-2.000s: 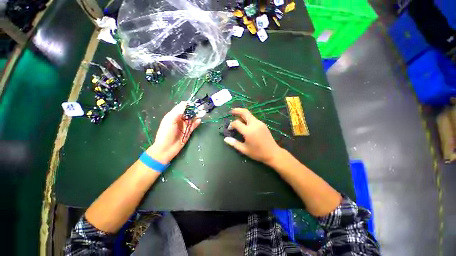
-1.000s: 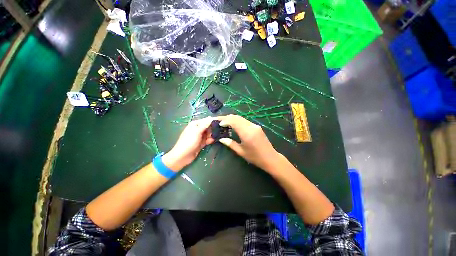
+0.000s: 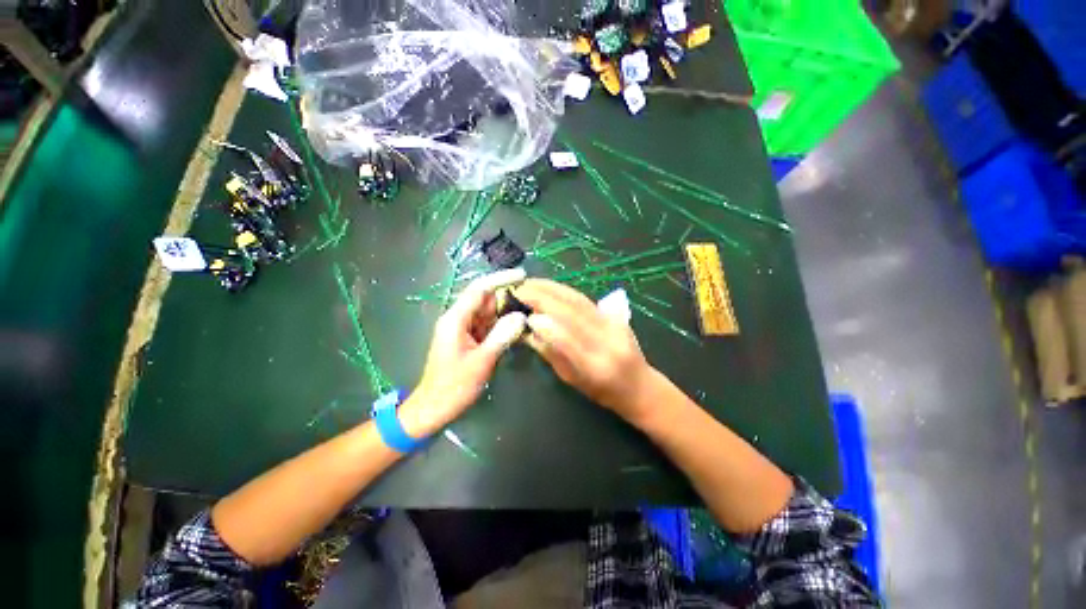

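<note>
My left hand (image 3: 459,357) and my right hand (image 3: 590,345) meet over the middle of the bench. Both hold a small black plastic part (image 3: 512,305) between their fingertips; the fingers cover most of it. A white square piece (image 3: 615,306) shows beside the fingers of my right hand; I cannot tell if it is joined to the held part. Another black plastic part (image 3: 501,250) lies on the mat just beyond my hands. A small circuit board (image 3: 519,188) lies farther back, near the clear bag.
A large clear plastic bag (image 3: 417,89) lies at the back. Wired units (image 3: 256,202) are piled at the left. More units (image 3: 619,54) stand at the far end. Green strips (image 3: 667,196) are scattered mid-bench. A yellow block (image 3: 711,289) lies at the right; a green crate (image 3: 810,77) stands beyond.
My right hand has come in to my left, and both now grip one black part. Another black part lies on the mat beyond them. The white square piece has appeared by my right fingers.
</note>
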